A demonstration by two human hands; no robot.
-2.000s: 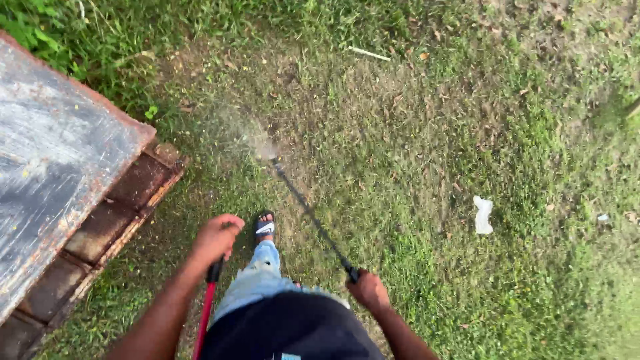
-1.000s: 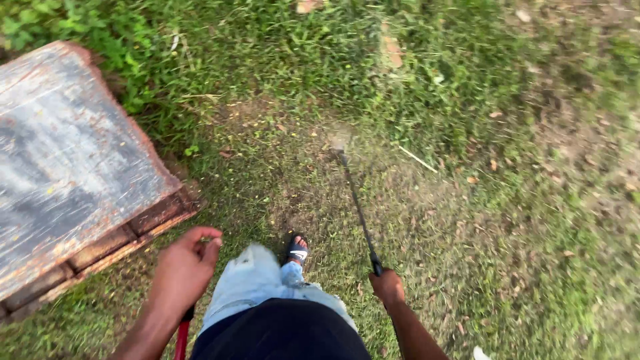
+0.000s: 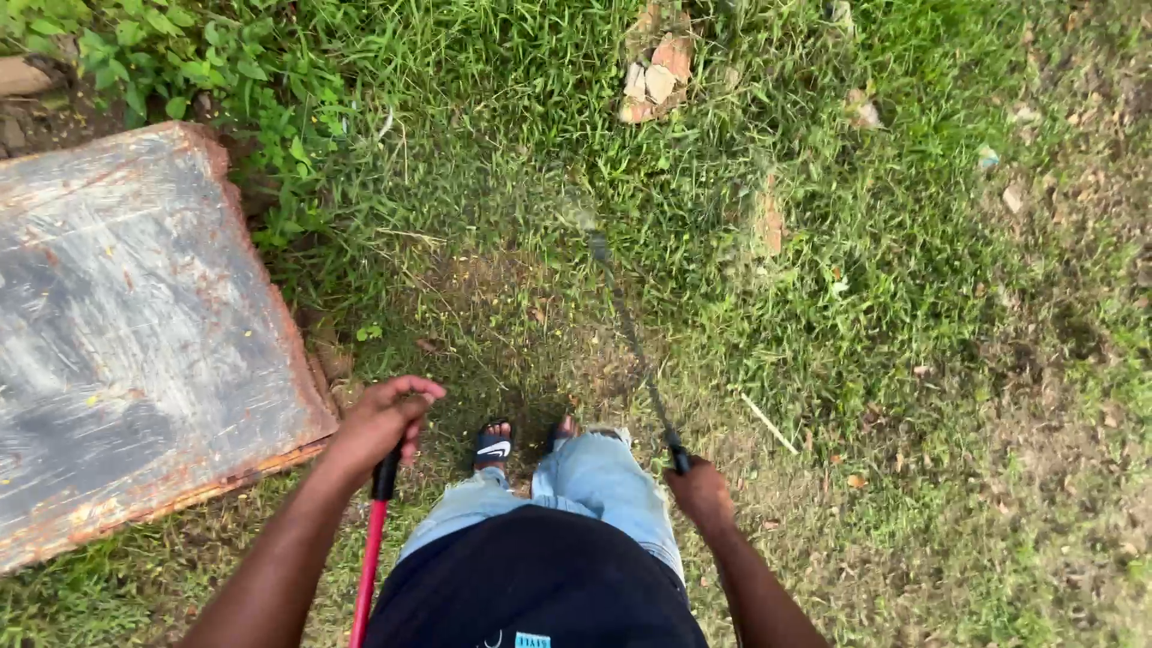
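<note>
My left hand is at the black grip on top of a red lever, which runs down past my left side. Its fingers are curled, and how tightly they hold the grip is hard to see. My right hand is closed around the black handle of a thin dark spray wand. The wand points forward and slightly left over the grass, with a faint mist at its tip. The other end of the lever is out of view.
A rusty metal sheet or box top lies at the left, close to my left forearm. Leafy weeds grow behind it. Broken brick pieces and a pale stick lie in the grass. My sandalled feet are just ahead of me.
The view has shifted forward over the ground, so broken bricks now show ahead. Both feet are visible now, where one showed before. The wand tip now points over greener grass.
</note>
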